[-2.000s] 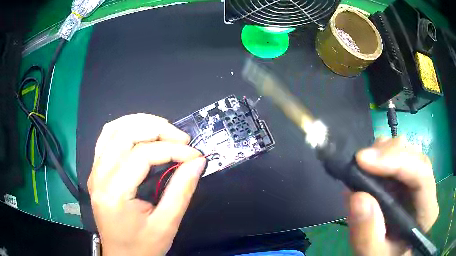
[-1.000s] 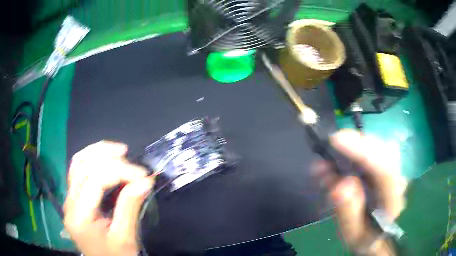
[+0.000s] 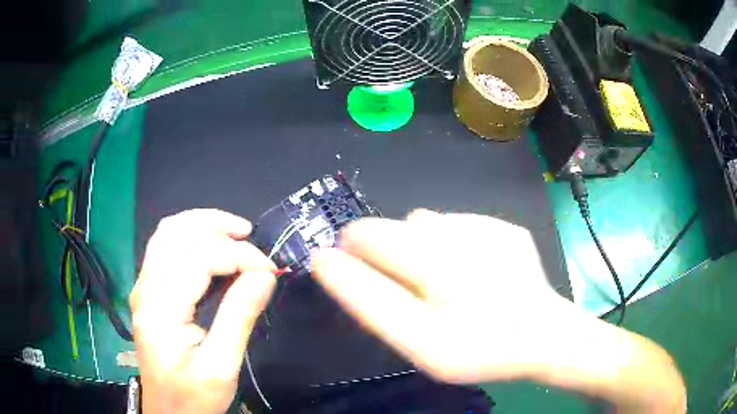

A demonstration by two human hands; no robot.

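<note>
The circuit board [image 3: 323, 212] in its black housing lies tilted on the black mat. Pale and red lead wires [image 3: 283, 236] run at its lower left side. My left hand [image 3: 202, 283] pinches a red wire between thumb and fingertips at the board's lower left corner. My right hand [image 3: 420, 283] reaches over the board's lower right part, fingertips at its lower edge near my left fingertips. Whether it holds a wire is hidden. No soldering iron shows in it.
The black mat [image 3: 218, 154] lies under the work. A fan with wire guard [image 3: 388, 40], green disc [image 3: 381, 107], tan round pot [image 3: 497, 113] and black soldering station [image 3: 578, 121] stand along the back and right. A coiled cable [image 3: 97, 283] lies left.
My right hand no longer shows the soldering iron and has moved left onto the board. My left hand still holds the wire. The view has shifted.
</note>
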